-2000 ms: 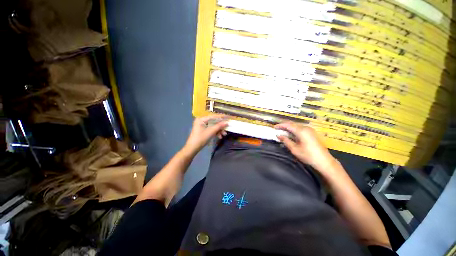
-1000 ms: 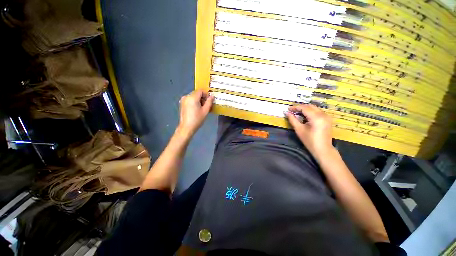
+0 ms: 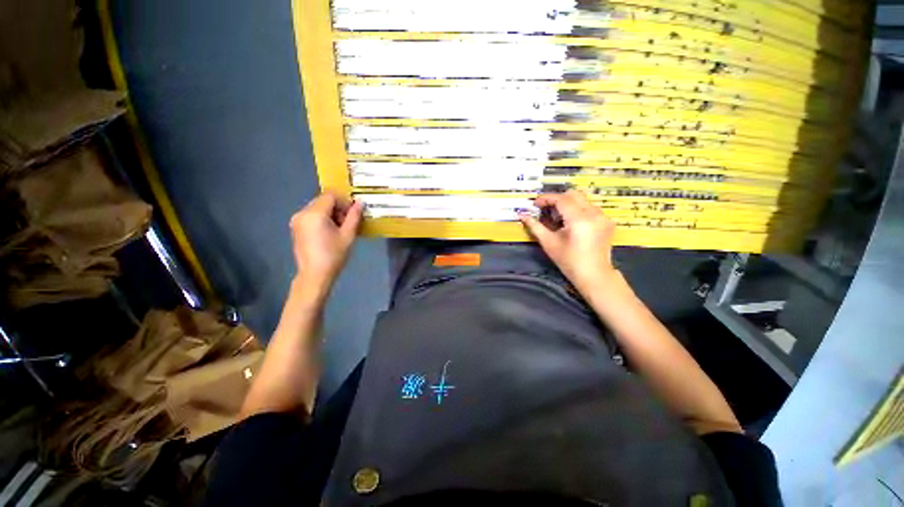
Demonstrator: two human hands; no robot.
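The yellow sewing template (image 3: 694, 233) lies in front of me, with white strips (image 3: 446, 104) flat in its parallel slots on the left part. The nearest white strip (image 3: 436, 207) lies in the bottom slot. My left hand (image 3: 323, 234) is at its left end, with thumb and index finger on the template's left edge. My right hand (image 3: 575, 236) is at its right end, fingertips bent down onto it. The fingertips partly hide both strip ends, and I cannot tell if they pinch the strip or only press it.
Brown cut pieces (image 3: 198, 371) hang on metal racks at left. A yellow line (image 3: 149, 149) runs along the dark floor (image 3: 223, 119). A metal frame (image 3: 758, 332) stands at right. Part of another yellow slotted board (image 3: 872, 426) shows on the pale table (image 3: 828, 396) at lower right.
Two seconds ago both hands held the strip by the template's front edge; now it lies in the bottom slot with hands at its ends. The view has shifted, moving the template left in the picture.
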